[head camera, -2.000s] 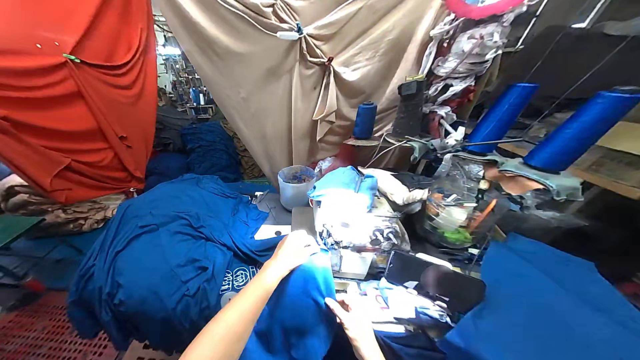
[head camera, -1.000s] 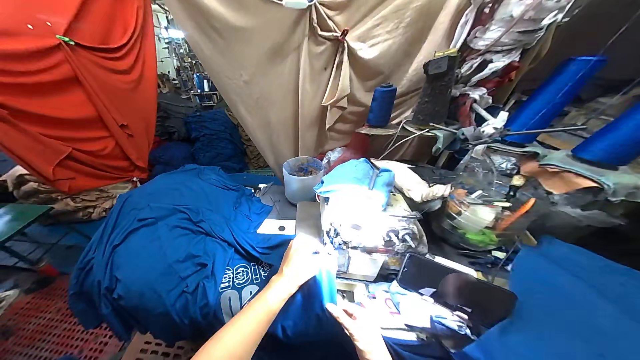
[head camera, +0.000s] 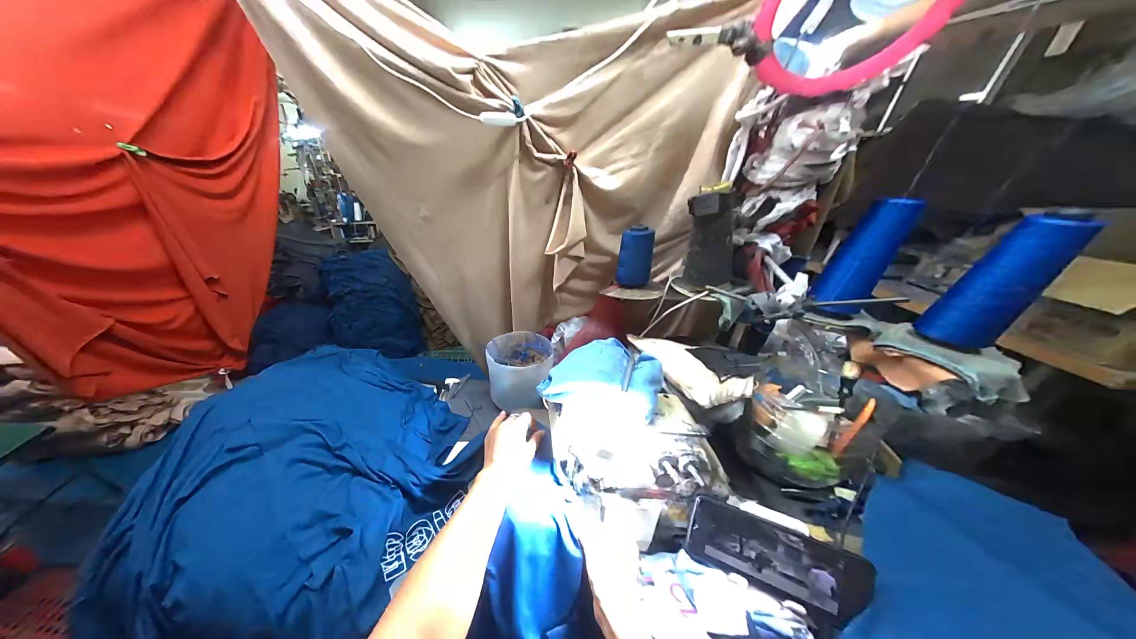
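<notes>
Blue knit fabric (head camera: 532, 559) runs between my two hands, beside a sewing machine (head camera: 683, 453) whose front is washed out by its lamp. My left hand (head camera: 513, 439) lies on the upper edge of this fabric, left of the machine; whether its fingers grip the cloth is unclear. Lower down and nearer to me, my right hand (head camera: 608, 555) is at the fabric's right side, its fingers lost in glare. A large heap of blue garments (head camera: 275, 497) with white printed lettering spreads to the left of my left arm. The machine's needle area is hidden by the brightness.
A translucent plastic tub (head camera: 518, 377) stands behind my left hand. Right of the machine are a smartphone (head camera: 781, 559), a clear container of odds and ends (head camera: 799, 435) and more blue fabric (head camera: 985, 559). Blue thread cones (head camera: 1012, 275) stand at the right; a beige curtain (head camera: 426, 186) hangs behind.
My left hand has moved away from me, toward the tub, with blue fabric drawn along below it. The view has tilted up since one second ago.
</notes>
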